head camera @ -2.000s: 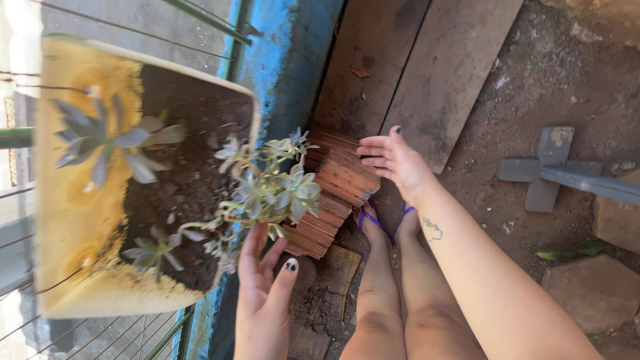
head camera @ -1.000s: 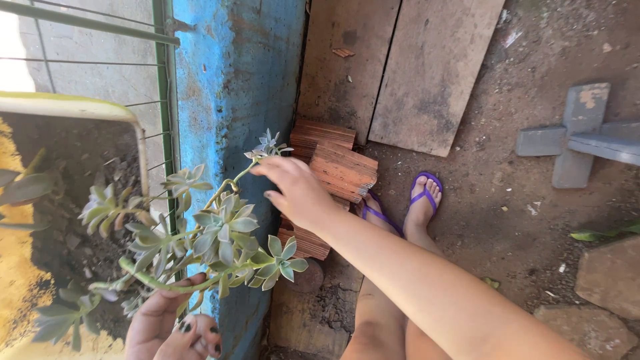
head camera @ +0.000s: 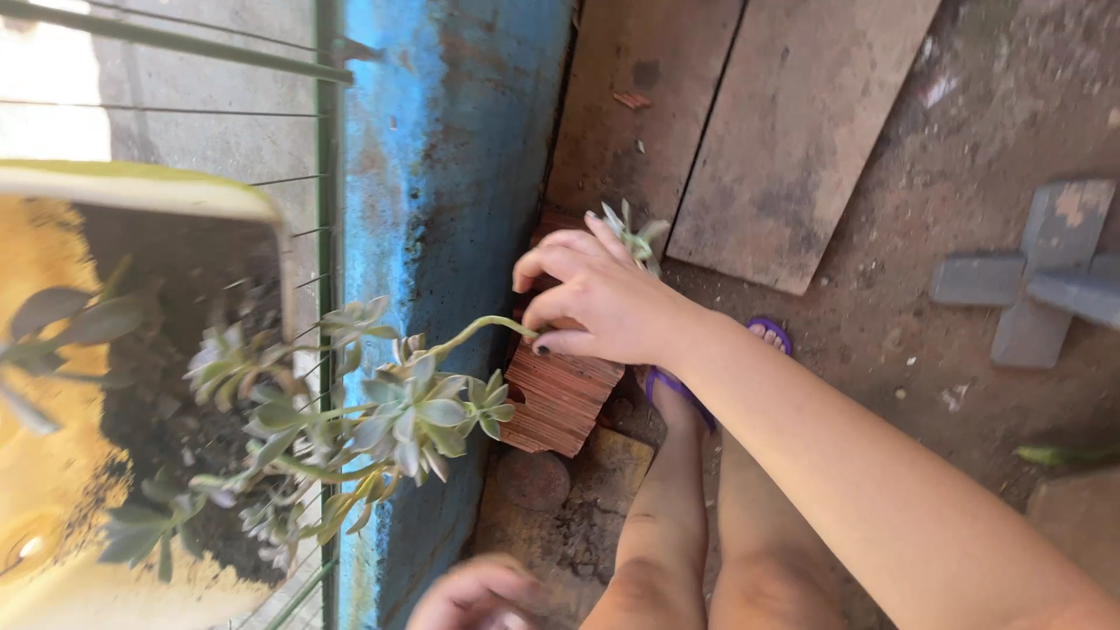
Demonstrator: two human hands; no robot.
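Note:
A succulent plant [head camera: 420, 411] with pale green rosettes leans out of a yellow planter [head camera: 149, 184] holding dark soil. One curved stem runs right to my right hand [head camera: 595, 289], whose thumb and fingers close on it. That stem's rosette [head camera: 637, 238] shows just beyond my fingers. At the bottom edge, my left hand [head camera: 481, 595] is blurred and partly out of view, apart from the plant; whether its fingers are apart is unclear.
Green metal fence bars [head camera: 329, 219] and a blue painted ledge [head camera: 455, 175] stand beside the planter. Hollow clay bricks [head camera: 564, 398] lie below my right hand. Wooden boards [head camera: 787, 140] rest on bare soil, with a grey cross-shaped base [head camera: 1046, 267] at right.
My left hand has let go of the plant and moved down, away from it. My right hand, apart from the plant two seconds ago, now holds a stem.

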